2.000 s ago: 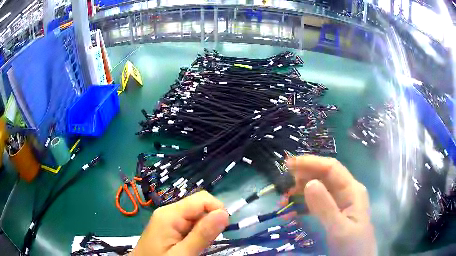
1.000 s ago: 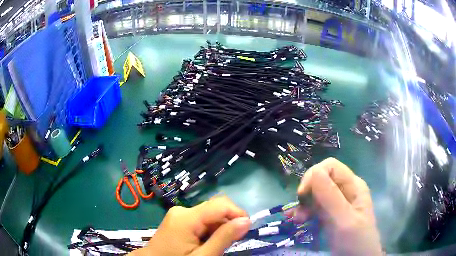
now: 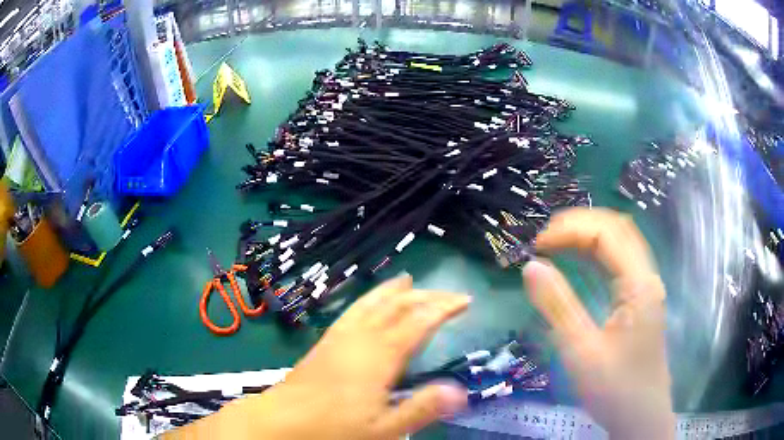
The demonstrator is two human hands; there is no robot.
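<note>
A black wire harness (image 3: pixel 185 398) with white marker labels lies across the white paper sheet (image 3: pixel 258 376) at the near edge. Its right part passes under my left hand and ends in thin coloured wires at the right. My left hand (image 3: pixel 361 369) is above it, thumb and fingers apart, holding nothing visible. My right hand (image 3: pixel 606 309) is right of it, blurred, with thumb and fingers apart near the wire ends of the harness pile (image 3: pixel 395 163). Nothing visible is held in it. A pale steel ruler (image 3: pixel 533 421) lies at the near edge.
Orange-handled scissors (image 3: pixel 222 301) lie left of the pile. A blue bin (image 3: pixel 162 153), yellow sign (image 3: pixel 228 88), file rack with blue folders (image 3: pixel 73 112) and pen holder (image 3: pixel 40 251) stand at the left. A black branched cable (image 3: pixel 86 322) lies below them. A smaller harness pile (image 3: pixel 662 172) is at the right.
Both hands have opened and let go of the labelled harness ends, which now lie at the near edge. My right hand has moved up from its position one second ago. The ruler now shows.
</note>
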